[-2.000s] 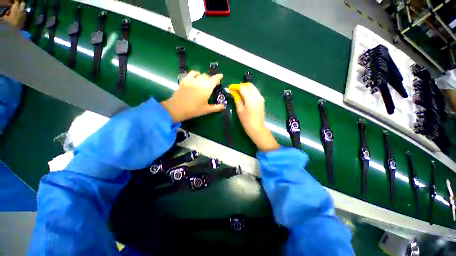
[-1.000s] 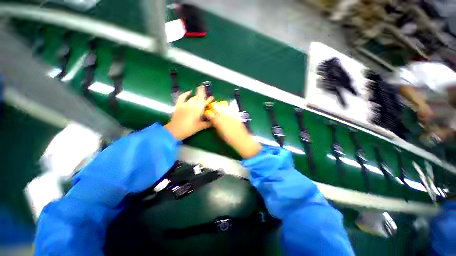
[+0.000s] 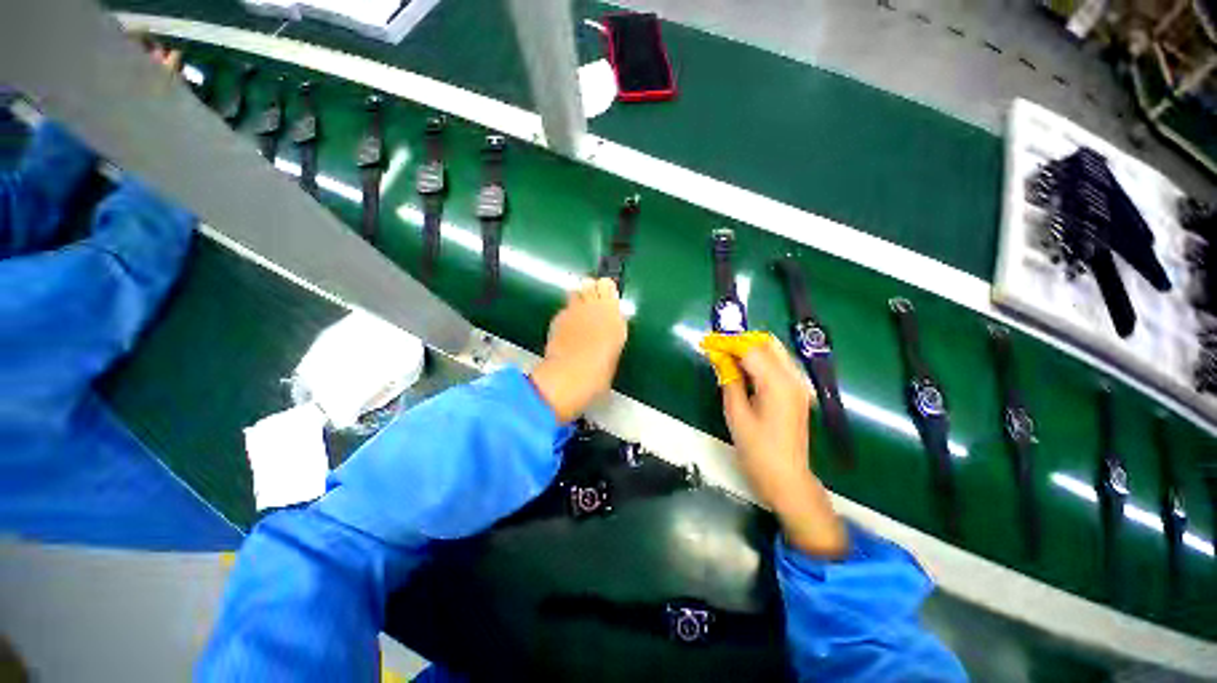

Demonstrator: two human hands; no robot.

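My left hand (image 3: 585, 344) has its fingertips closed on the lower part of a black-strapped watch (image 3: 622, 246) on the green belt. The fingers hide its case. My right hand (image 3: 771, 400), with yellow finger cots on its fingertips, is at another black-strapped watch (image 3: 725, 267) to the right. A small white wipe (image 3: 730, 318) shows at the yellow fingertips, over that watch's case. The fingers hide its lower strap. More watches lie spaced along the belt, with ring sensors up on the right (image 3: 926, 398) and plain grey faces on the left (image 3: 491, 202).
Dark watches (image 3: 689, 622) lie on the near bench. A crumpled white bag (image 3: 358, 363) and flat white square (image 3: 286, 456) lie at left. A grey post (image 3: 267, 174) crosses the left side. Beyond the belt are a red-edged phone (image 3: 639, 59) and white foam tray (image 3: 1021, 214). Another person's blue sleeve (image 3: 80, 307) is left.
My hands were together at one watch and are now apart, each at a different watch. The view has shifted, and more grey-faced watches show at left.
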